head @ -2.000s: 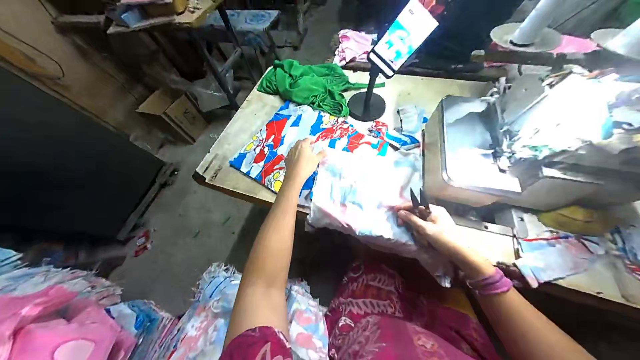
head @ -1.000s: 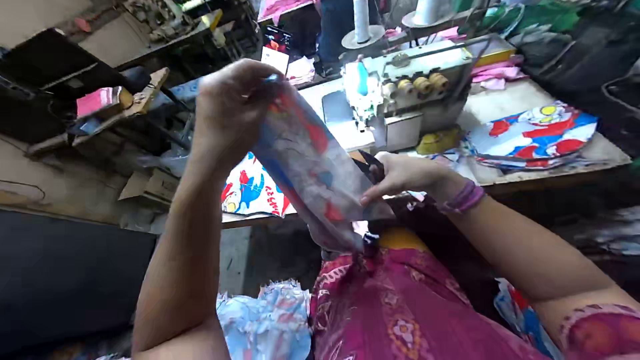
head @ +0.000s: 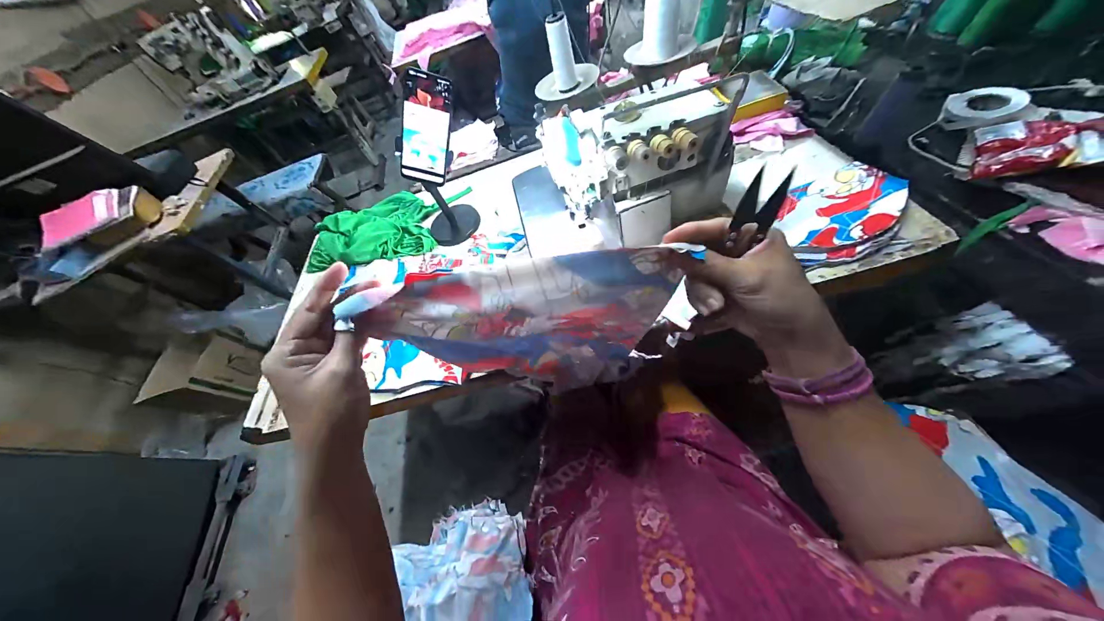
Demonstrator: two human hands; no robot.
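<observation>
A printed fabric piece [head: 535,310] in red, blue and white is stretched between my two hands above the table's front edge. My left hand [head: 323,354] pinches its left end. My right hand [head: 750,285] grips the right end and also holds thread snips [head: 759,207], their dark blades apart and pointing up. Behind the fabric stands an overlock sewing machine [head: 647,155]. More printed fabric [head: 405,366] lies on the table under the held piece, and a stack of printed fabric pieces [head: 845,211] lies right of the machine.
A phone [head: 425,129] on a round-based stand is beside green cloth [head: 375,233] at the table's left. Thread cones [head: 562,56] stand behind the machine. Light-coloured fabric pieces [head: 470,569] hang by my lap. A cardboard box [head: 220,366] sits on the floor at the left.
My left hand has come down from its raised place, and the fabric now spans sideways between both hands. Two seconds ago cloth lay on the table under my hands. The view has turned right since then.
</observation>
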